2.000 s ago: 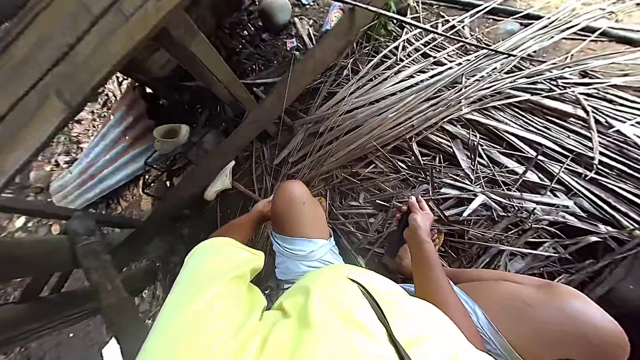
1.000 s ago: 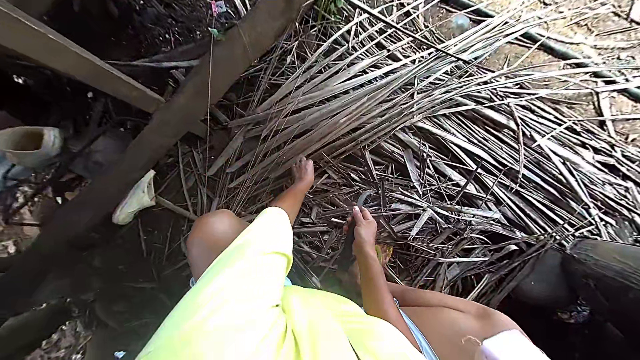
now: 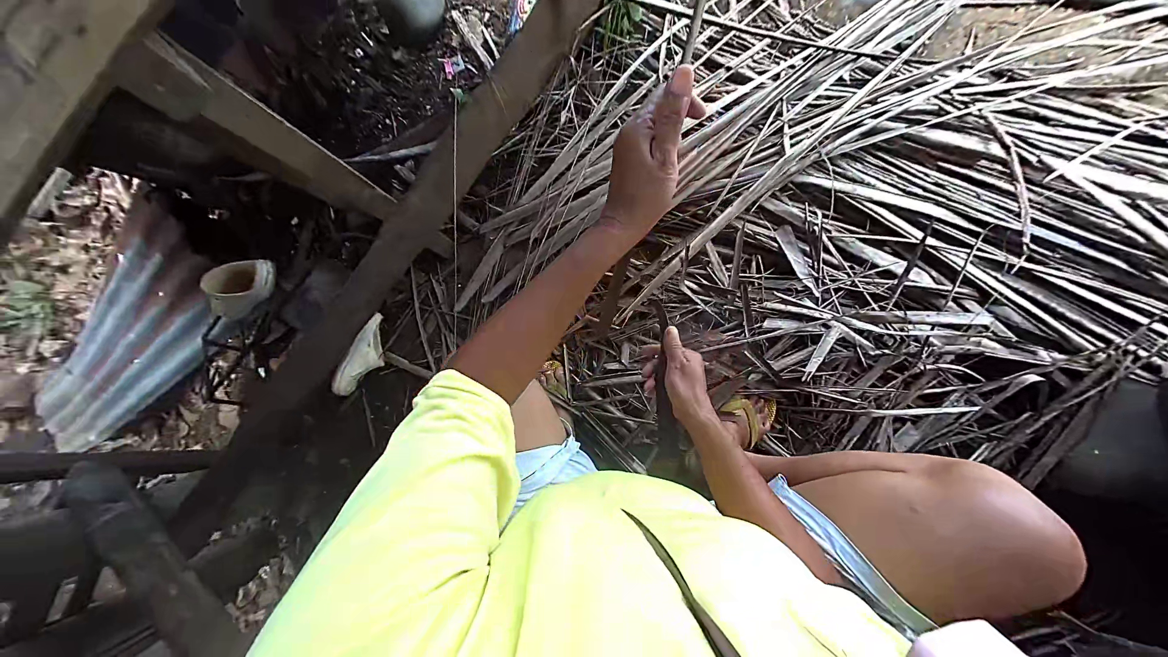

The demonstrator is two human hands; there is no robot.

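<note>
My left hand (image 3: 650,151) is stretched far forward over a heap of dry palm leaves (image 3: 876,210). Its fingers are closed around a thin strip or stalk, whose end (image 3: 695,32) sticks up past the thumb. Close to my body, my right hand (image 3: 683,376) grips a dark, narrow tool (image 3: 669,424) that looks like a blade; its curved tip rises above the thumb, and part of it lies in shadow. Short broken leaf pieces (image 3: 821,351) cover the ground around the right hand. A foot in a yellow sandal (image 3: 753,415) is just right of that hand.
A wooden beam (image 3: 401,219) runs diagonally on my left, with another beam (image 3: 246,128) meeting it. Beyond lie a corrugated metal sheet (image 3: 137,319) and a pale container (image 3: 239,287). A whitish object (image 3: 359,356) rests beside the diagonal beam. My bent knee (image 3: 1004,538) is at the right.
My left hand was beside my knee, then low over the leaves, and has now moved far forward with a thin strip in it. My right hand stays near my feet with the dark tool.
</note>
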